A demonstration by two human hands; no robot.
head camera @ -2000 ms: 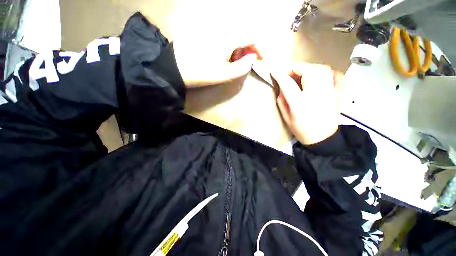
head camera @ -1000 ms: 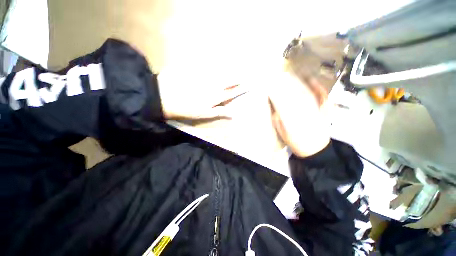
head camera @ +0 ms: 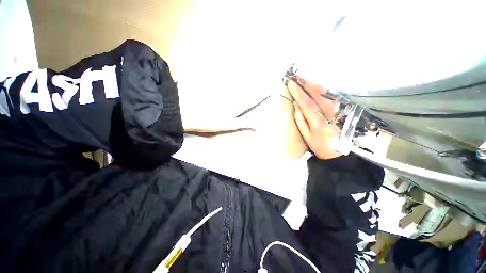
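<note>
The large tan panel [head camera: 106,26] lies under both hands and looks white under glare. My left hand [head camera: 218,114] is flat on the panel, almost washed out by glare. Its fingers point right, toward the needle area. My right hand [head camera: 317,125] rests on the panel beside the presser foot and needle area [head camera: 290,74], with its fingertips close to it. A thin dark line [head camera: 253,106] shows between the hands. Whether either hand pinches a strip cannot be told.
The large grey-white sewing machine head [head camera: 421,101] fills the upper right, over my right hand. Brown and pale pieces [head camera: 418,216] lie at the lower right. A dark table edge [head camera: 256,192] runs in front of my black jacket. White cables [head camera: 290,248] hang over the jacket.
The view has moved closer to the machine head, which now covers the orange-handled scissors. Both hands have moved from working together at a dark-edged piece to lying near the needle area.
</note>
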